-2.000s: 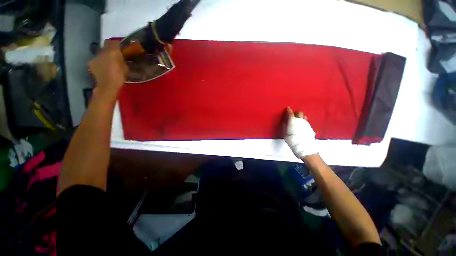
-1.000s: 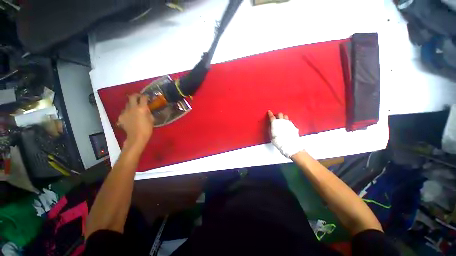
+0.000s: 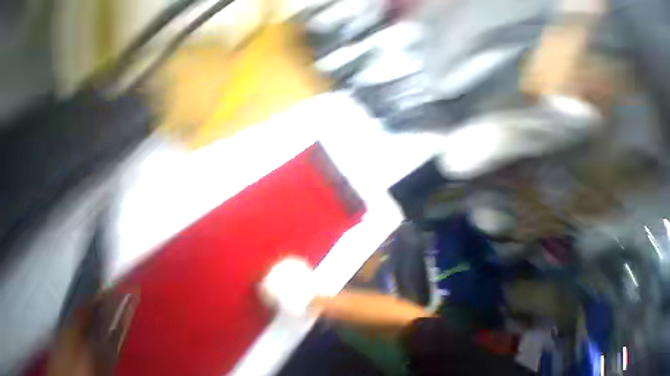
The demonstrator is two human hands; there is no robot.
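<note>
The picture is badly blurred. The red fabric panel (image 3: 220,257) runs slantwise over the white table cover (image 3: 158,213), with a dark strip (image 3: 338,180) at its far end. My left hand (image 3: 72,352) is smeared at the lower left edge, partly cut off, against the steam iron (image 3: 121,319) on the panel's near end; its fingers are not clear. My right hand (image 3: 290,285), wrapped in white, rests on the panel near its right-hand edge and holds nothing visible; its fingertips are blurred.
A tan and yellow board (image 3: 235,88) lies at the table's far edge. At the upper right another person's arm (image 3: 558,59) reaches over pale and grey cloth (image 3: 507,139). Heaped dark and blue items (image 3: 470,257) stand right of the table.
The view has swung right and tilted, so the panel now slants and the iron sits at the lower left. Another person's arm has come into view. My right hand stays on the panel.
</note>
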